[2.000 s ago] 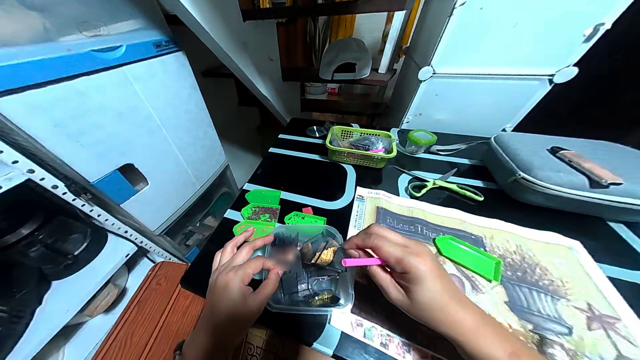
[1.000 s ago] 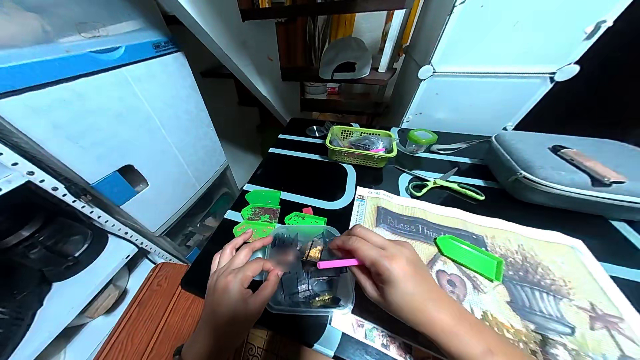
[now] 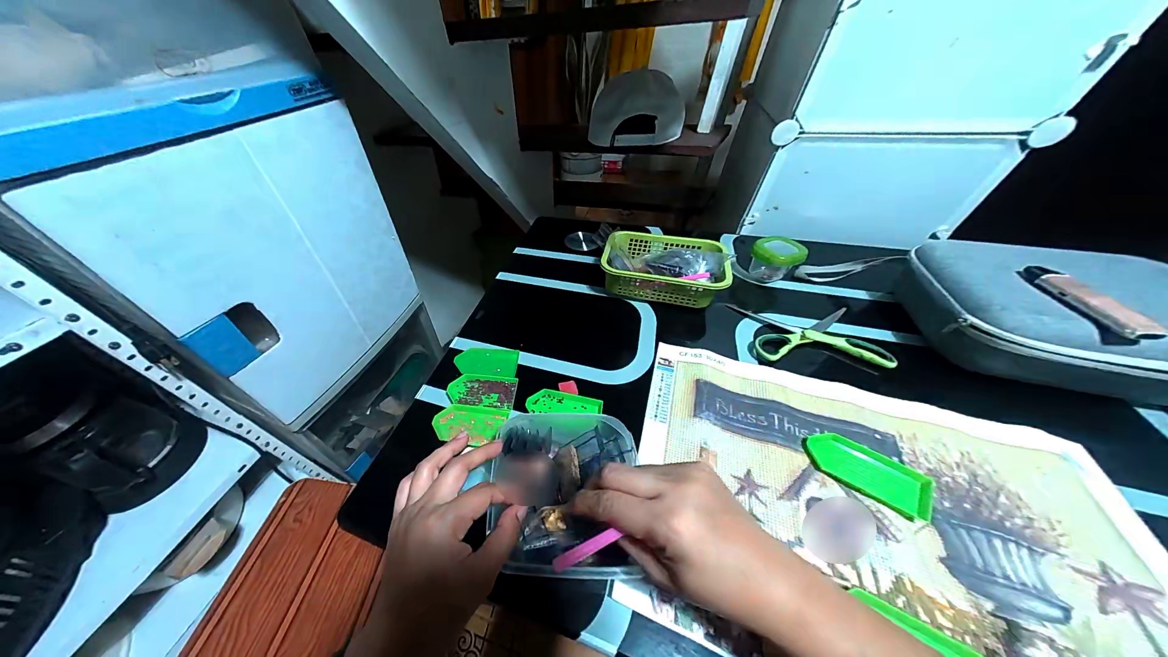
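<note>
A clear plastic container [image 3: 584, 573] holding small bags of dark and golden beads stands at the table's near edge. My left hand [image 3: 456, 511] rests at its left side, fingers over the rim; a blur hides part of the bags by the fingertips. My right hand [image 3: 652, 520] reaches in from the right, with a pink pen-like tool [image 3: 587, 550] held in it and its fingertips among the bags. Whether the left fingers pinch a bag cannot be told. Green plastic trays [image 3: 482, 392], some with small beads, lie behind the container. To the right is a diamond painting canvas [image 3: 730, 438].
One green tray [image 3: 871, 476] lies on the canvas, another [image 3: 912, 625] near its lower edge. Behind are green-handled scissors [image 3: 812, 342], a green basket [image 3: 669, 290] of bags and a green-lidded jar [image 3: 776, 258]. A grey case [image 3: 1022, 338] stands at the right.
My right hand has moved down and deeper over the container, and the pink tool now slants where it lay nearly level. My left hand has stayed at the container's left side.
</note>
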